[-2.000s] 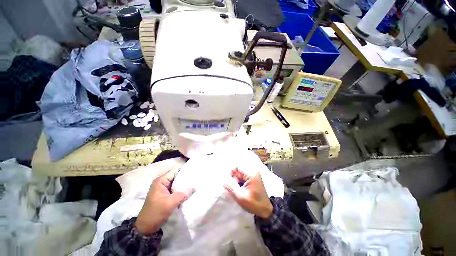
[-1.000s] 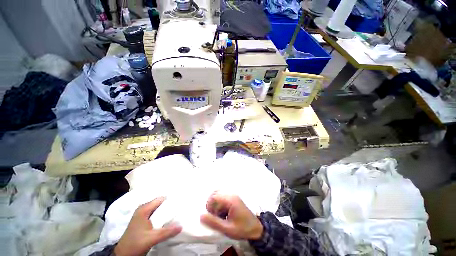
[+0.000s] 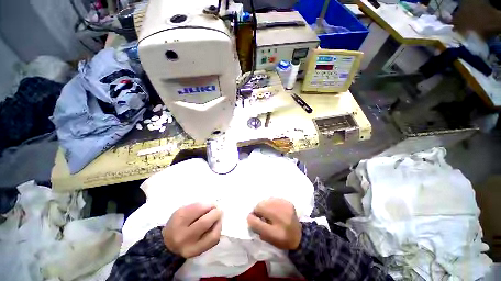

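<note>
A large white cloth (image 3: pixel 252 181) lies over my lap, spread in front of the cream JUKI sewing machine (image 3: pixel 189 71). Its far edge lies around the machine's narrow arm end (image 3: pixel 222 156). My left hand (image 3: pixel 193 229) is closed on the cloth left of its middle, fingers curled with the fingertips at the fabric. My right hand (image 3: pixel 276 222) pinches the cloth a little to the right, level with the left. The fabric is overexposed, so folds and stitches between my hands cannot be made out.
A grey-blue plastic bag (image 3: pixel 101 110) and small white pieces (image 3: pixel 156 119) lie on the table left of the machine. A black tool (image 3: pixel 301 102), control panel (image 3: pixel 331 71) and spool (image 3: pixel 293 74) are at right. White cloth heaps flank me, left (image 3: pixel 55 236) and right (image 3: pixel 420 208).
My hands have gone from loose, open-fingered poses on the cloth to closed grips on it. The view has shifted, bringing the machine head nearer the left.
</note>
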